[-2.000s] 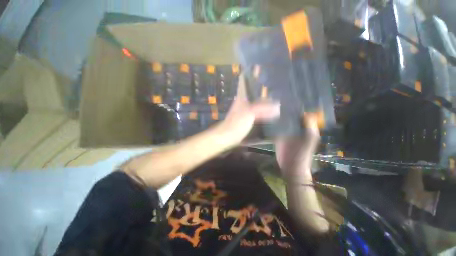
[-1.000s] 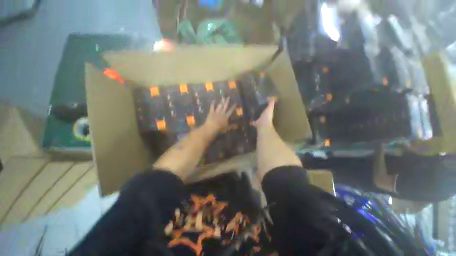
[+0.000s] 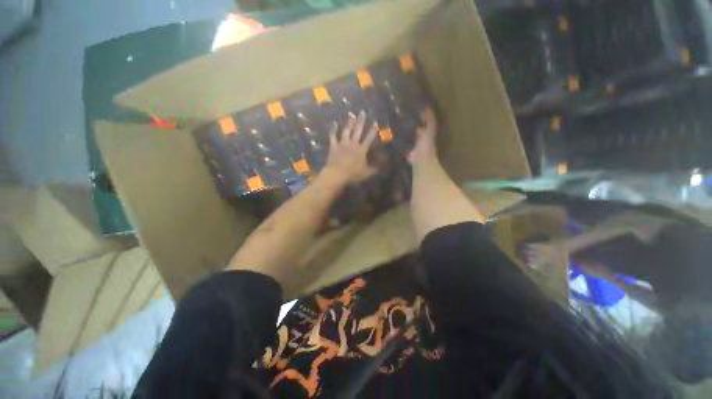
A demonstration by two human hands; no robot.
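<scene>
The open shipping carton [image 3: 148, 183] stands in front of me, turned at an angle. Rows of black product boxes [image 3: 273, 140] with orange corners lie inside it. My left hand [image 3: 351, 148] rests on top of the boxes with its fingers spread. My right hand [image 3: 424, 140] is at the right end of the rows, between the boxes and the carton's right wall, touching the end box; its fingertips are blurred. There is a dark gap at the carton's near left, by my left forearm.
The green table [image 3: 117, 70] shows behind and left of the carton. Stacked black boxes [image 3: 617, 117] stand at right. Empty cartons [image 3: 86, 304] are at lower left. Another person's hand [image 3: 542, 255] and a blue stool [image 3: 597, 287] are at lower right.
Two seconds ago both hands held product boxes above the carton; those are now in it. Since one second ago the carton has tilted in view, its right end higher, with my hands still on the boxes.
</scene>
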